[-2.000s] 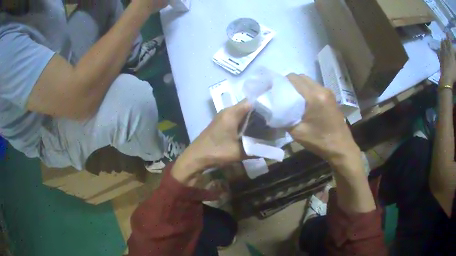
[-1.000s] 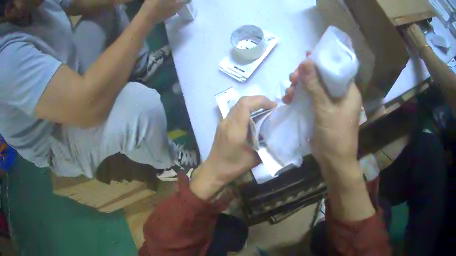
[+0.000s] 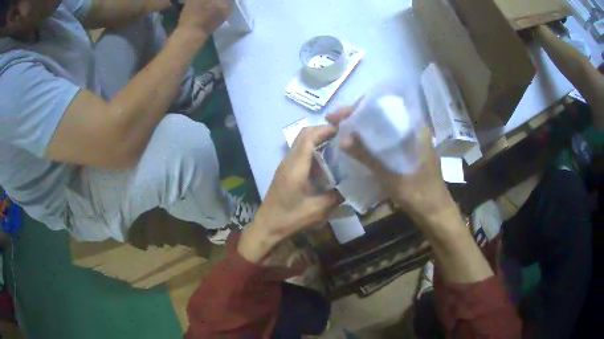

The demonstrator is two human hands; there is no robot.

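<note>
My left hand [image 3: 295, 182] is closed around a small white carton, whose open mouth faces right and whose white flap [image 3: 348, 226] hangs down below my fingers. My right hand [image 3: 414, 175] grips a translucent white inner bag [image 3: 387, 122] with a pale, blurred item inside it. The bag's lower part lies close to the carton's mouth; whether any of it is inside is hidden by my fingers and blur.
A tape roll [image 3: 322, 61] rests on flat white cartons [image 3: 306, 96] on the white table [image 3: 377, 33]. A white carton [image 3: 449, 112] with an open flap stands beside a brown shipping box [image 3: 493, 73]. A seated person [image 3: 112, 126] is at left; another person's arm [image 3: 573, 69] reaches in at right.
My right hand has lowered and moved left with the bag, closer to my left hand. The white carton beside the brown box shows again. The left person's hand has shifted slightly.
</note>
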